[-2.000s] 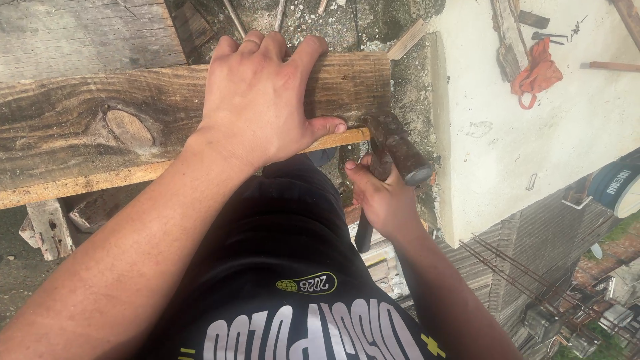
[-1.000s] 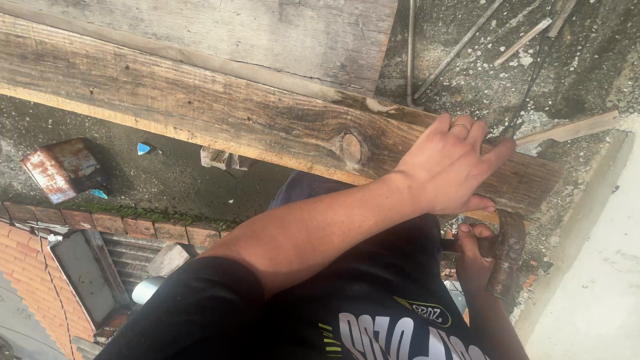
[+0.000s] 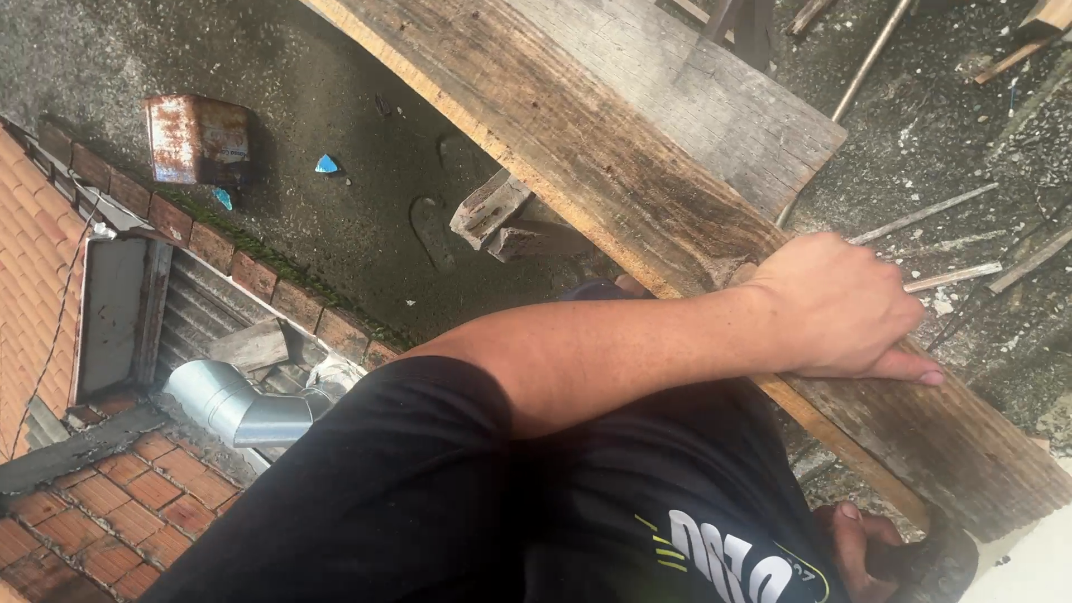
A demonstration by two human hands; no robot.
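Note:
A long, weathered wooden plank [image 3: 670,193] runs diagonally from the top to the lower right, its cut edge pale and its face dark-grained. My left hand [image 3: 846,310] grips it just beyond a knot, fingers curled over the far edge and thumb lying on the face. Below the plank's near edge, at the lower right, my right hand [image 3: 863,544] is closed around a dark metal tool [image 3: 942,553], apparently a hammer, whose head is close to the plank's end. My torso and the frame's bottom edge hide part of that hand and most of the tool.
A wide grey board [image 3: 687,92] lies along the plank's far side. Wood chunks [image 3: 494,213] sit beneath the near side. A rusty can [image 3: 197,138] stands by a brick edging [image 3: 251,272], beyond which are a metal duct [image 3: 251,406] and tiled roof [image 3: 38,285]. Thin sticks [image 3: 925,213] litter the right.
My left hand's fingers, spread over the plank's face earlier, now curl over its far edge. My right hand stays with the tool near the plank's end. The view has turned and shifted greatly.

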